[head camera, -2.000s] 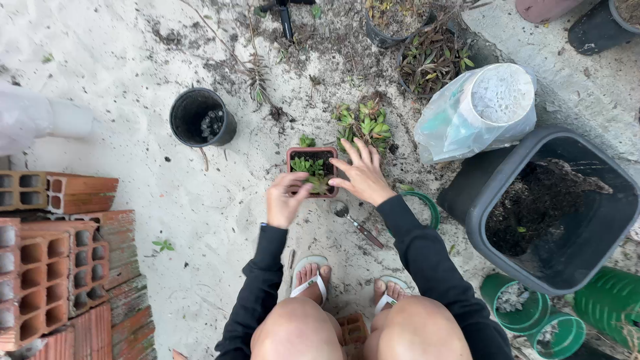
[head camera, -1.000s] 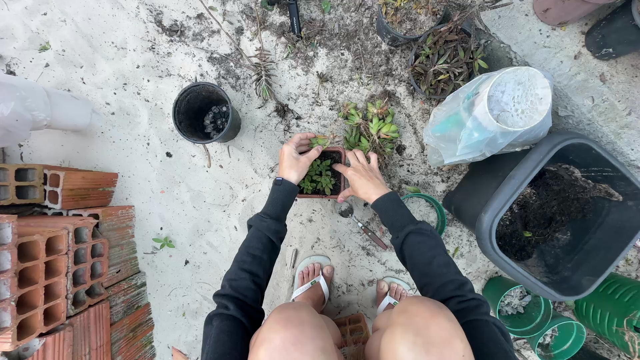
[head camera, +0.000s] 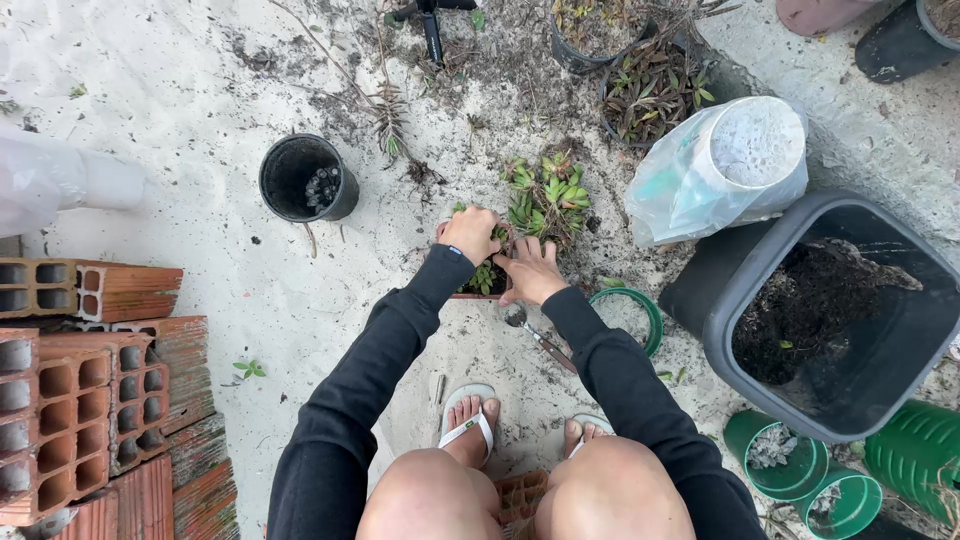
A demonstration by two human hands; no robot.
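A small reddish-brown plastic pot [head camera: 480, 296] with green succulent plants [head camera: 484, 276] stands on the sand between my hands. My left hand [head camera: 471, 234] reaches over the pot's far side, fingers bent down among the plants; whether it grips a stem is hidden. At the pot's right side rests my right hand [head camera: 532, 271], its fingers spread and the fingertips at the rim and plants. Just beyond the right hand lies a clump of uprooted succulents [head camera: 551, 195]. A small spoon-like trowel with a wooden handle [head camera: 553, 351] lies on the sand below the right hand.
A black pot [head camera: 343, 196] with dark stones stands at left, above stacked hollow clay bricks [head camera: 75, 397]. To the right are a green ring [head camera: 654, 319], a large grey bin [head camera: 716, 330] of dark soil, a plastic-wrapped container [head camera: 675, 187] and green pots [head camera: 780, 476]. Potted plants [head camera: 649, 90] stand at the back.
My left hand has moved right, from the pot's upper left corner to over its far part. My right hand stays at the pot's right side.
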